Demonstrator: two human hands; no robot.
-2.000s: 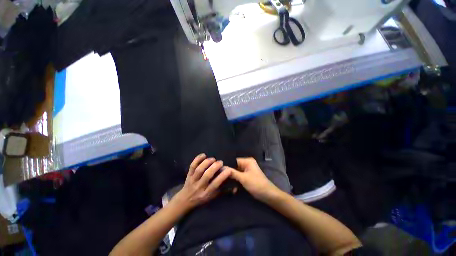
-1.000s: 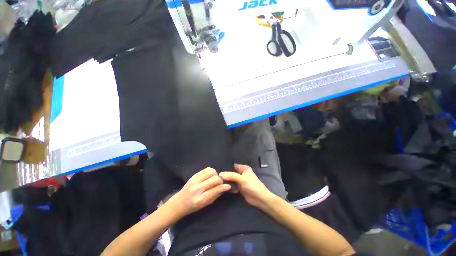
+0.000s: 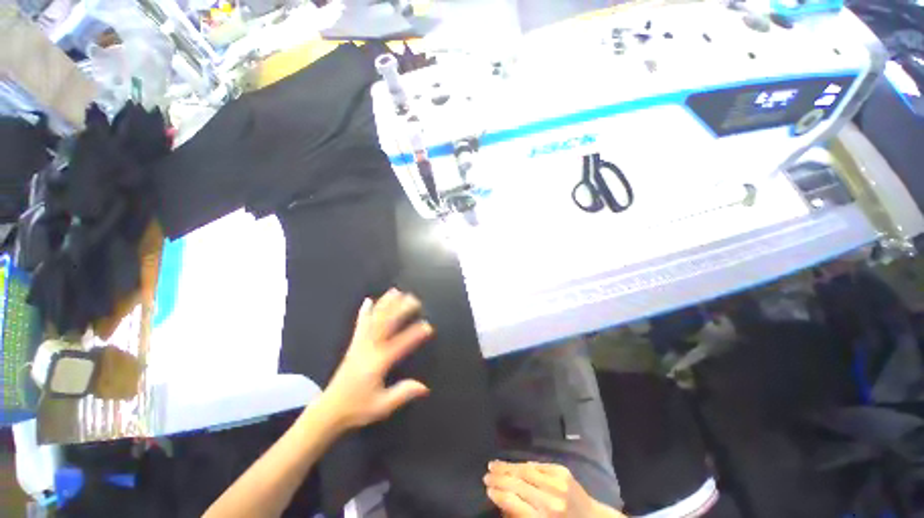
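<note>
A black garment panel (image 3: 339, 263) runs from under the left end of the white sewing machine (image 3: 628, 111) over the table edge onto my lap. My left hand (image 3: 380, 359) lies over the panel with its fingers spread and holds nothing; it is slightly blurred. My right hand (image 3: 537, 491) is low in the picture, fingers together at the panel's right edge; whether it pinches the cloth is hard to tell. The presser foot area (image 3: 456, 205) is at the panel's right edge.
Black-handled scissors (image 3: 602, 184) lie on the machine bed. A ruffled black pile (image 3: 96, 212) is at far left, above a small square device (image 3: 71, 374). A green basket (image 3: 18, 334) is at the left rim. The lit control panel (image 3: 775, 101) is at right.
The view has tilted up, showing more of the machine. My hands, together at the lap before, are apart: the left has moved forward onto the panel and opened, the right is lower.
</note>
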